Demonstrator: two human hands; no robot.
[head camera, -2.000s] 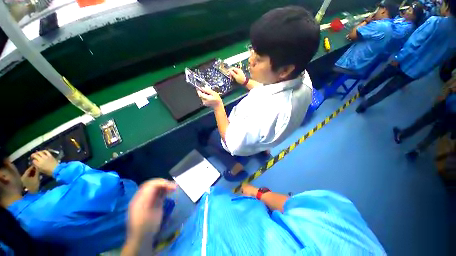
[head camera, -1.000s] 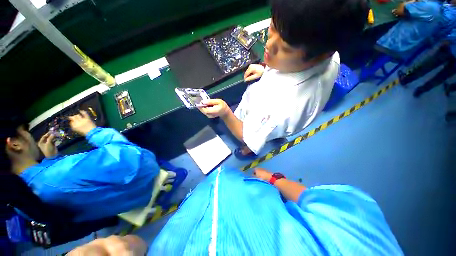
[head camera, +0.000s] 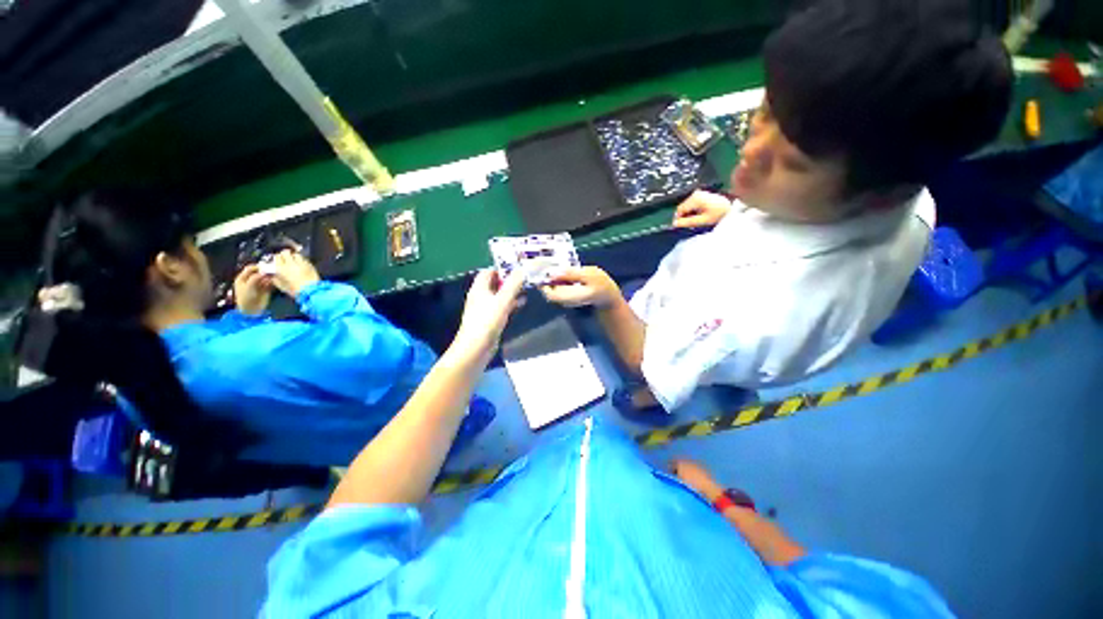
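A white-silver phone mid-frame assembly (head camera: 535, 258) is held up in front of the bench's near edge. My left hand (head camera: 490, 305) reaches forward and grips its lower left edge. The hand of the person in the white shirt holds its lower right edge at the same time. My right hand (head camera: 694, 475) is low beside my smock, below a wrist with a red watch; its fingers are too small and partly hidden to tell their state.
A phone with open back (head camera: 402, 236) lies on the green bench (head camera: 445, 227). A black parts tray (head camera: 559, 181) with small pieces lies behind the white-shirted person's hand. A seated worker in blue (head camera: 278, 375) is at left. A white-topped box (head camera: 554, 385) stands below.
My left hand has come up from the bottom edge and taken hold of the mid-frame assembly, which the other person holds out towards me. The view has shifted left.
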